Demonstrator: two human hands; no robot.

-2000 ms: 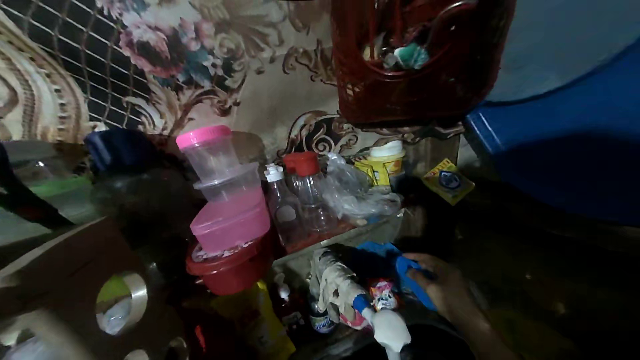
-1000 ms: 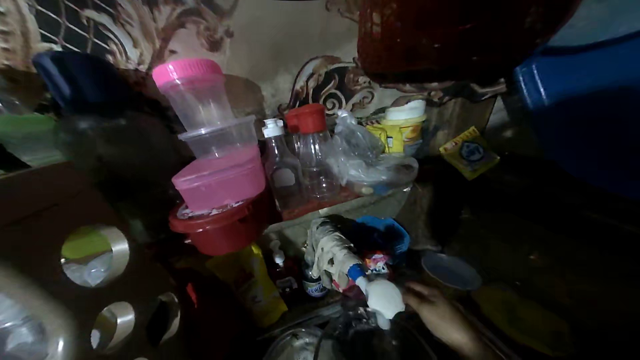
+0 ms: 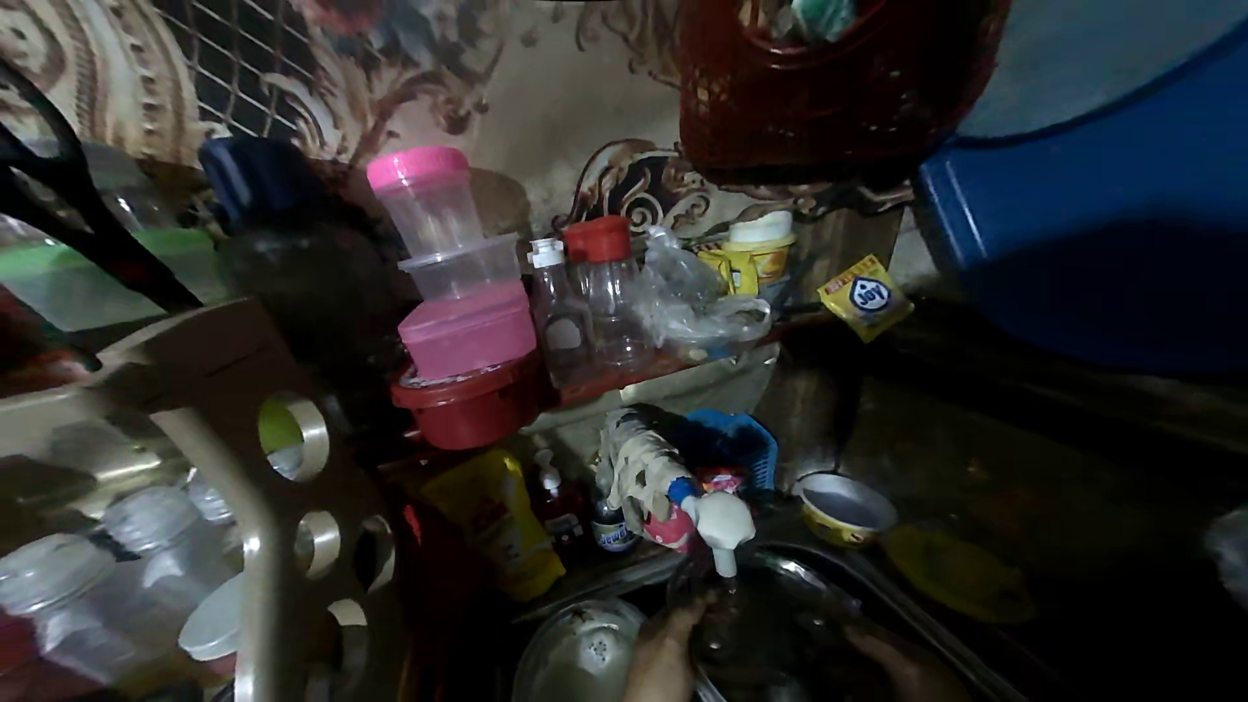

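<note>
My left hand (image 3: 665, 648) is at the near left edge of a dark round pan or bowl (image 3: 770, 634) in the sink, under the white plastic faucet (image 3: 724, 522). My right hand (image 3: 892, 658) is at the vessel's right side, dim and partly cut off by the frame. The fingers of both hands are hard to make out, so their grip does not show. To the left sits a metal bowl or lid (image 3: 583, 651). Beyond the faucet is a blue plastic basket (image 3: 751, 444), and a small yellow tub (image 3: 845, 507) rests on the sink's right rim.
Behind the sink, a ledge bears pink and clear containers (image 3: 468, 330), a red pot (image 3: 473, 405), clear bottles (image 3: 614, 312) and a plastic bag (image 3: 697, 302). A yellow pouch (image 3: 502, 522) and a pump bottle (image 3: 558, 502) stand left of the faucet. A beige rack (image 3: 210, 409) fills the left.
My right hand, earlier at the blue basket, has moved down to the sink. My left hand has come into view. The small tub now rests on the rim, where the first frame shows none.
</note>
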